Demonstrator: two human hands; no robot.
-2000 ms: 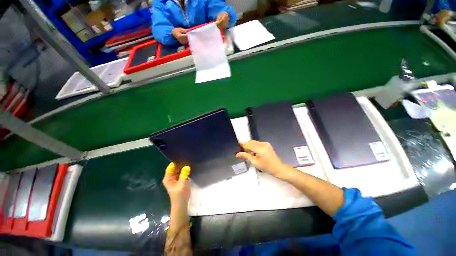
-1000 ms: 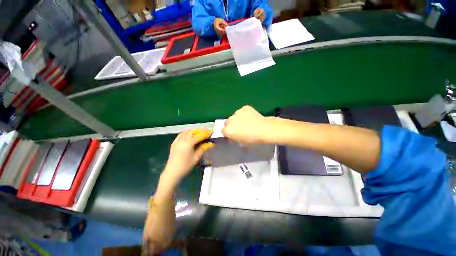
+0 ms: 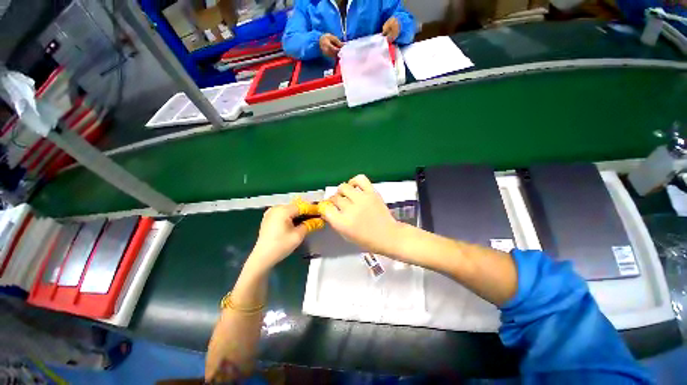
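A dark tablet [image 3: 328, 243] is held tilted over the left recess of the white foam tray [image 3: 369, 307], mostly hidden behind my hands. My left hand [image 3: 290, 225], with yellow finger cots, grips its left end. My right hand [image 3: 358, 214] is at its upper edge, fingertips meeting the left ones; what it pinches is hidden. A small label with a dark code [image 3: 373, 264] shows just below the tablet. Two more dark tablets, a middle one [image 3: 461, 199] and a right one [image 3: 576, 218], lie back up in the tray with white labels near their lower corners.
A green conveyor [image 3: 452, 124] runs behind the tray. A red tray [image 3: 94, 299] with several slabs sits on a white tray at the left. A person in blue [image 3: 305, 30] across the line holds a white sheet [image 3: 369, 71]. A bottle [image 3: 654, 171] stands at the right.
The held tablet has gone from broadly back-facing to steeply tilted between my hands. In the last second my right hand has moved slightly down and left, closer to my left fingertips.
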